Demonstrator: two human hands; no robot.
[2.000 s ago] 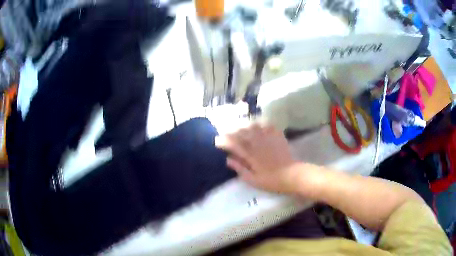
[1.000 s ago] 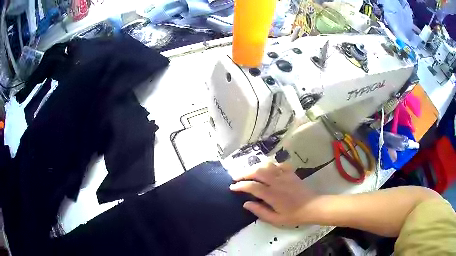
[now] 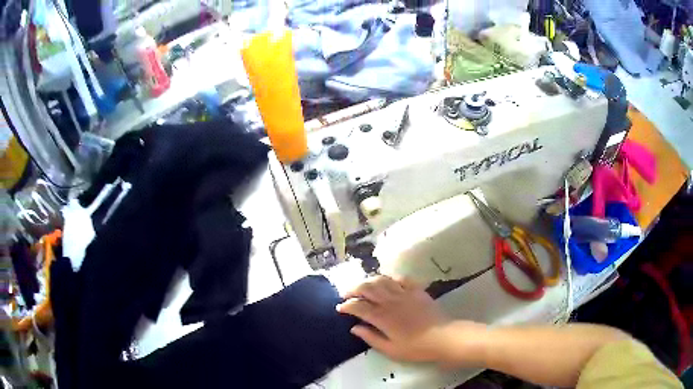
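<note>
A long black fabric panel (image 3: 258, 334) lies across the white tabletop, its right end just in front of the needle area of the white sewing machine (image 3: 486, 159). My right hand (image 3: 399, 319) lies flat at the panel's right end, palm down, fingers pointing left with fingertips on the cloth edge. The presser foot area (image 3: 323, 258) is small and partly washed out by glare. More black cloth (image 3: 167, 205) is heaped left of the machine head. My left hand is not in view.
Scissors with red and yellow handles (image 3: 524, 262) lie right of my hand. A blue holder (image 3: 600, 254) with pink items and a clear tube stands at the right. An orange cylinder (image 3: 277, 99) rises above the machine head. Grey-blue cloth (image 3: 357, 53) lies behind.
The camera view has swung, showing more of the area behind the machine. My right hand stays at the panel's right end, and the cloth lies much as before.
</note>
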